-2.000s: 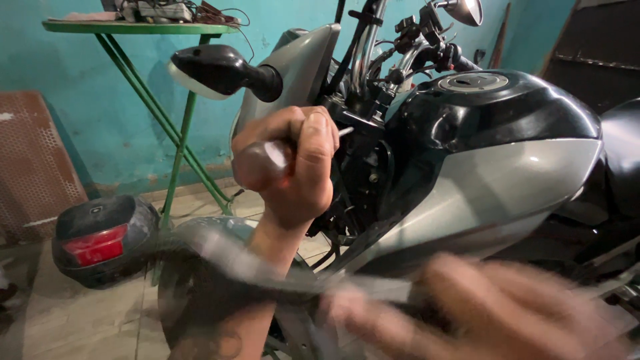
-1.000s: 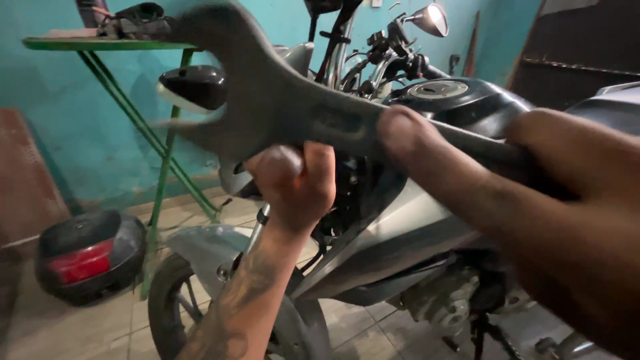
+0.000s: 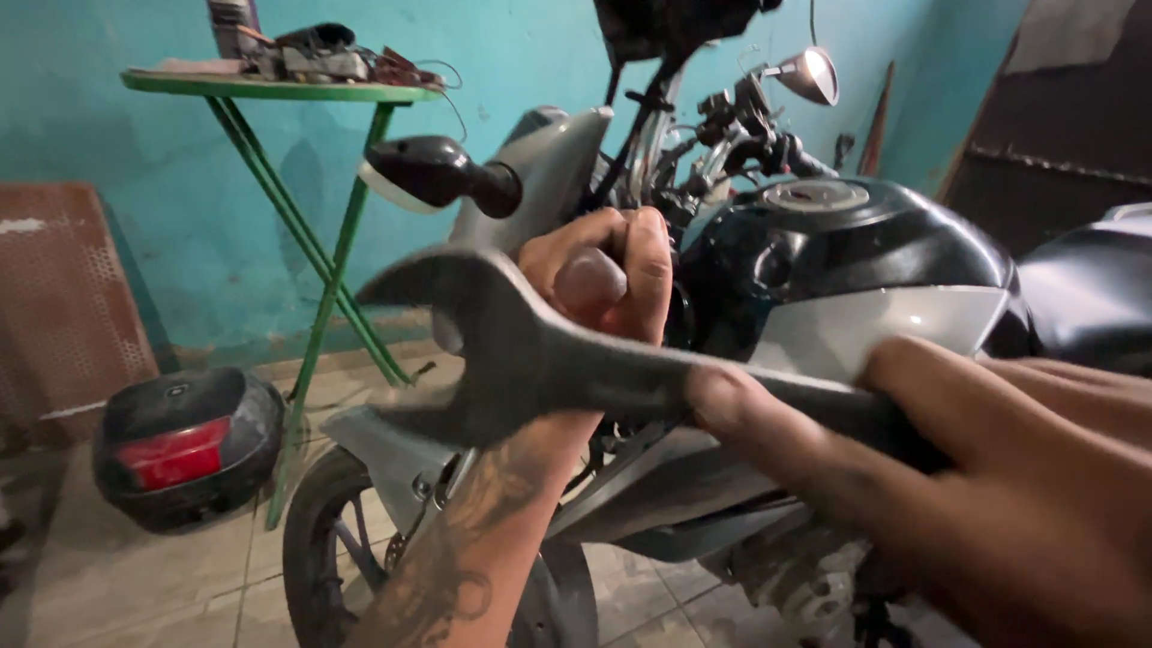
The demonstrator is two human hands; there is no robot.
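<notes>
My left hand (image 3: pixel 630 270) is closed around a tool handle (image 3: pixel 589 283) whose rounded end faces me; the tool's far end is hidden behind the hand, near the steering area of a motorcycle (image 3: pixel 837 243). My right hand (image 3: pixel 936 477), slightly blurred, grips a large open-end wrench (image 3: pixel 585 360), with the thumb lying along its shank. The wrench's open jaw points left and passes in front of my left wrist, close below the handle's end. Whether the wrench touches the handle or hand, I cannot tell.
The motorcycle's turn signal (image 3: pixel 432 171) sticks out left of my left hand. A green folding table (image 3: pixel 306 88) with assorted parts stands by the wall. On the tiled floor lies a black top case (image 3: pixel 184 405) with a red reflector, beside a brown perforated panel (image 3: pixel 63 297).
The wrench, low and blurred two seconds ago, rose in front of the turn signal one second ago and is now lower, its jaw beside my left hand. The left hand keeps its grip.
</notes>
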